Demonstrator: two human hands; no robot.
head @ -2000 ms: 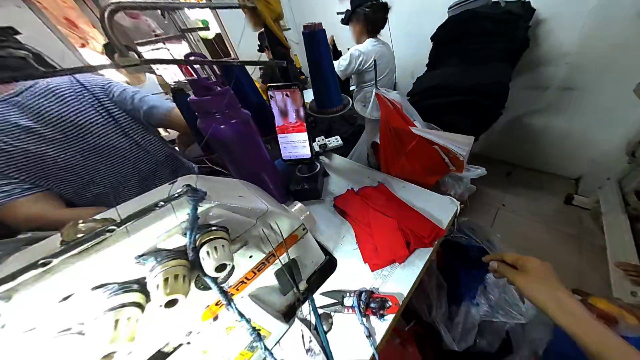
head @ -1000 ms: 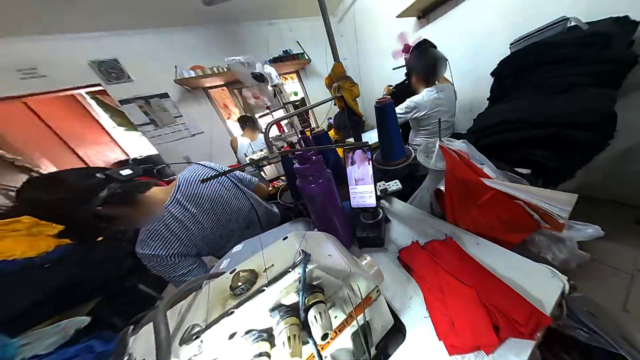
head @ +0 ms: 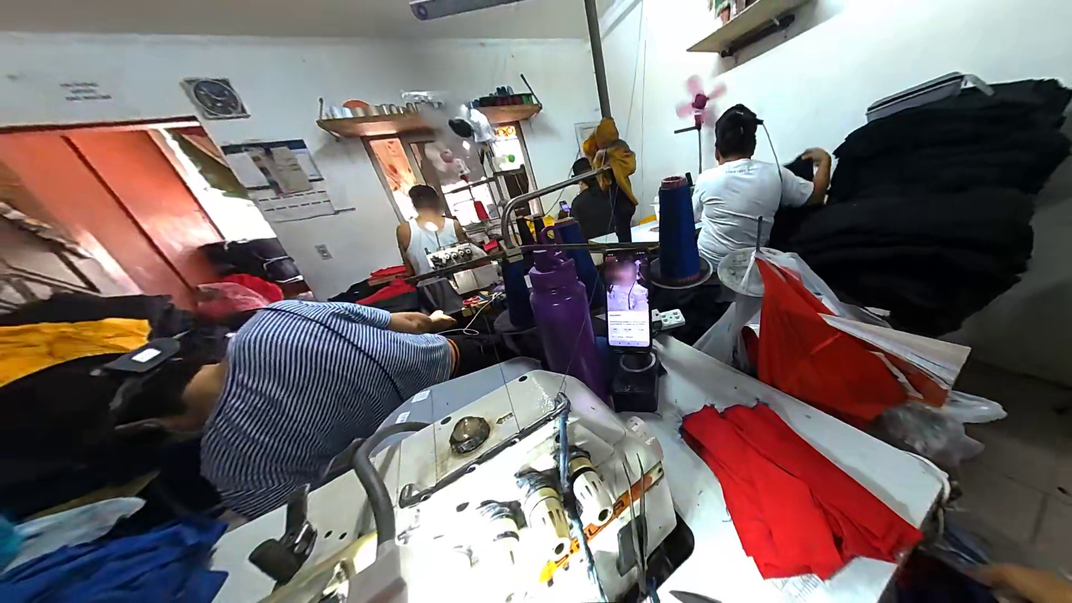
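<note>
At the lower right edge, only a small blurred part of my right hand [head: 1023, 579] shows, beside the table corner; whether it holds anything cannot be told. My left hand is out of view. An industrial sewing machine [head: 536, 469] with thread tension dials fills the bottom middle. Right of it, red cloth pieces [head: 796, 486] lie on the white table [head: 729, 377]. Behind the machine stand a purple bottle [head: 563, 318] and a lit phone [head: 628, 306] upright on a black stand [head: 635, 387]. A dark blue thread cone [head: 678, 226] rises farther back.
A person in a striped shirt [head: 318, 385] leans over at the left. Others work at the back, one in a white shirt [head: 737, 201]. Black cloth [head: 930, 201] is piled high at the right, behind a plastic bag with red cloth [head: 821, 352]. Blue cloth [head: 109, 561] lies lower left.
The view has swung up and left, bringing more of the room into sight. My right hand, seen beside the table two seconds ago, is now almost out of frame.
</note>
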